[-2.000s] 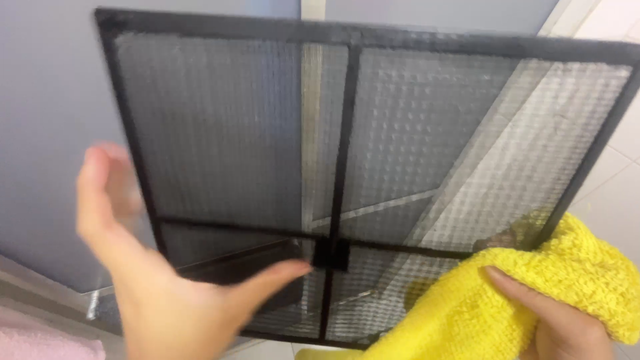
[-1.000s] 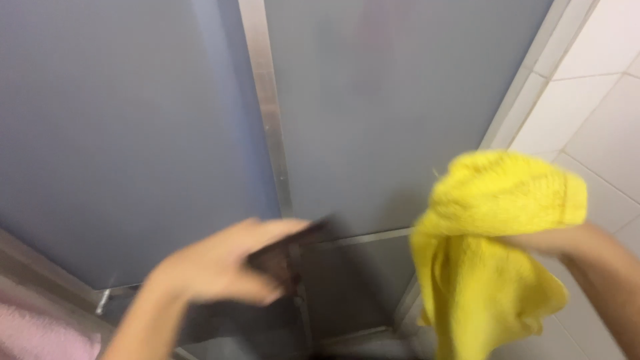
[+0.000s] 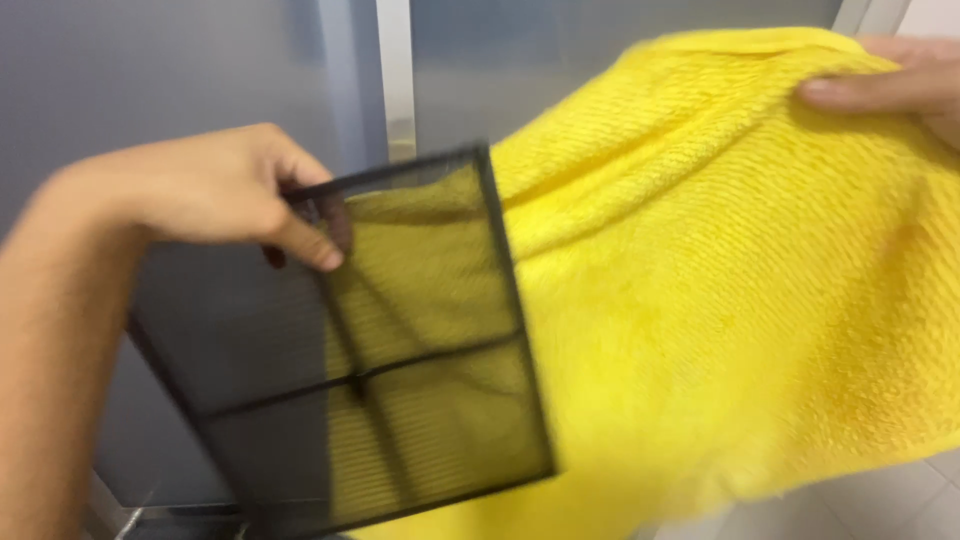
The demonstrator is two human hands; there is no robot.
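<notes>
My left hand [image 3: 225, 187] pinches the top edge of a black-framed mesh filter screen [image 3: 262, 330], thumb on the near side and fingers behind the mesh. Thin crossbars divide the screen into panels, and it hangs tilted. A yellow microfibre cloth [image 3: 675, 285] is spread out on the right, and part of it shows through the mesh from behind. At the upper right my right hand [image 3: 892, 86] grips the cloth's top edge, thumb in front. Whether cloth and mesh touch cannot be told.
Grey-blue frosted panels [image 3: 225, 75] with a metal strip [image 3: 397, 82] between them stand behind the hands. Light floor tiles [image 3: 862, 502] show at the lower right. A dark object [image 3: 187, 521] lies at the bottom left.
The cloth, bunched in my right hand a second ago, is now spread wide behind the screen. My left hand, apart from the screen's edge two seconds ago, now holds its top edge.
</notes>
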